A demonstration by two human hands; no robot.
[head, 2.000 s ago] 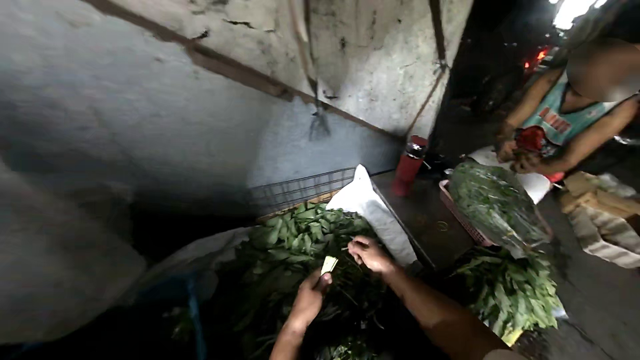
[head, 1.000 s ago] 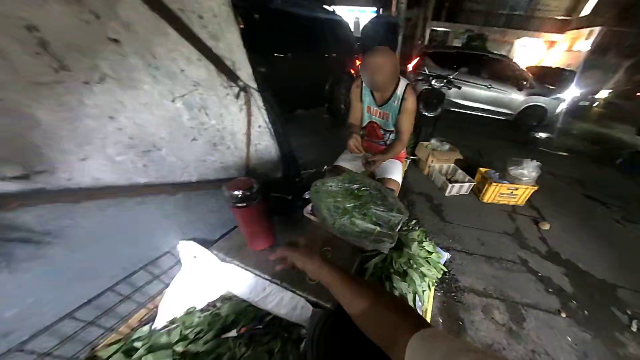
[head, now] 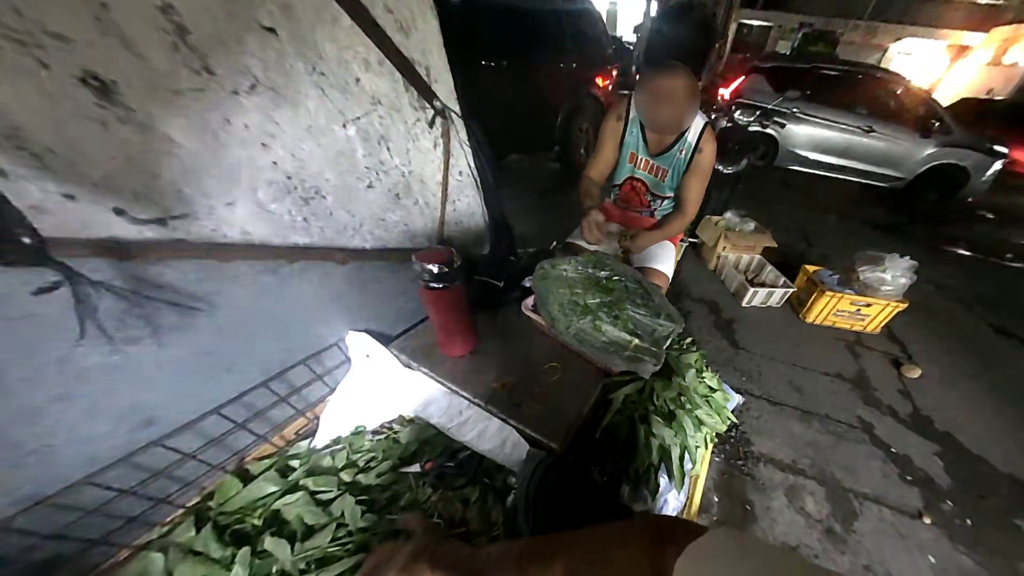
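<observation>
At the bottom edge, my right hand (head: 420,552) is dark and blurred over the heap of leafy greens (head: 296,512), and its fingers cannot be made out. My left hand is out of view. White sheeting (head: 424,400) borders the greens beside a dark tabletop (head: 512,360). A red tumbler (head: 448,308) with a dark lid stands on this top, near a thin yellowish band (head: 552,371). Further right, a clear plastic bag of greens (head: 604,308) rests in a pink basket (head: 534,312), above another bunch of long leaves (head: 676,400).
A wire grid (head: 184,448) runs along the painted wall (head: 264,312) at left. Across the table a person (head: 652,176) sits with both hands together. A cardboard box (head: 732,238), a white crate (head: 756,282) and a yellow crate (head: 852,308) stand on the pavement. Cars are behind.
My right hand has moved from over the tabletop back to the greens at the bottom. My left hand, holding a small pale item two seconds ago, is out of view. The view has swung right.
</observation>
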